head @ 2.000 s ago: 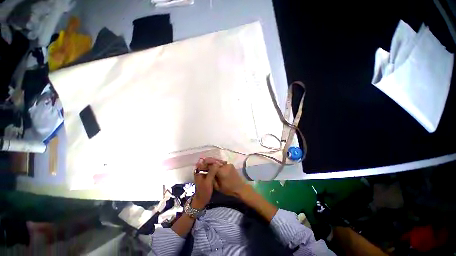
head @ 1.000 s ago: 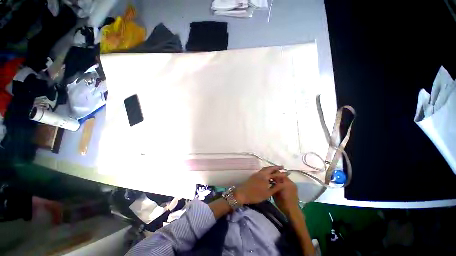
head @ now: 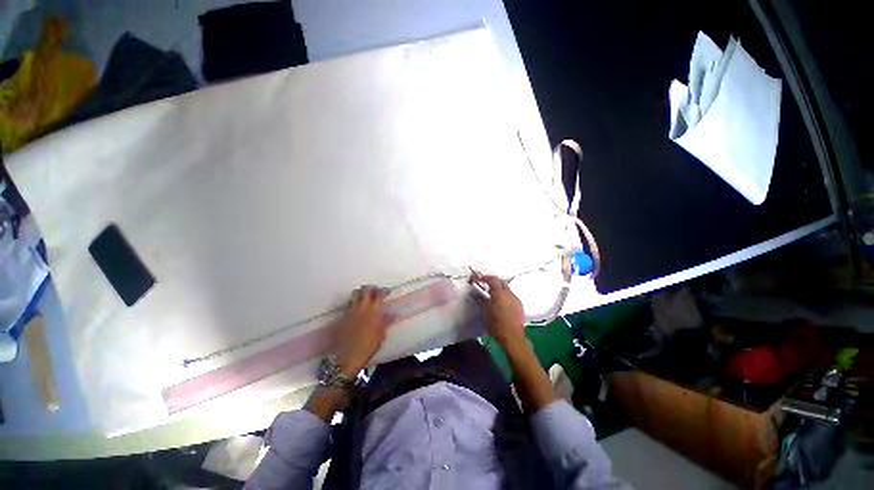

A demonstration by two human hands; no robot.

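Observation:
The pattern paper (head: 287, 182) lies under both hands. The pinkish ruler (head: 259, 368) lies slanted along its near edge. My left hand (head: 360, 330), with a wristwatch, rests palm down across the ruler, holding nothing that I can see. My right hand (head: 500, 308) is by the ruler's right end, fingers closed on a short thin stick, a pen or pencil (head: 478, 282), its tip near the paper. A thin dark cord (head: 278, 335) runs above the ruler past my left fingertips. The tape measure (head: 573, 206) curls at the paper's right edge beside a blue disc (head: 583, 263).
A black phone (head: 122, 264) lies on the paper's left part. Black fabric (head: 632, 191) with folded white paper (head: 733, 124) is at right. A folded black cloth (head: 252, 40) and yellow bag (head: 43, 86) are beyond the paper. A wooden strip (head: 40, 364) is at left.
My hands were together near the paper's near edge and are now apart. The left has moved onto the ruler, and the right has a pen or pencil. The ruler now extends further left and slants.

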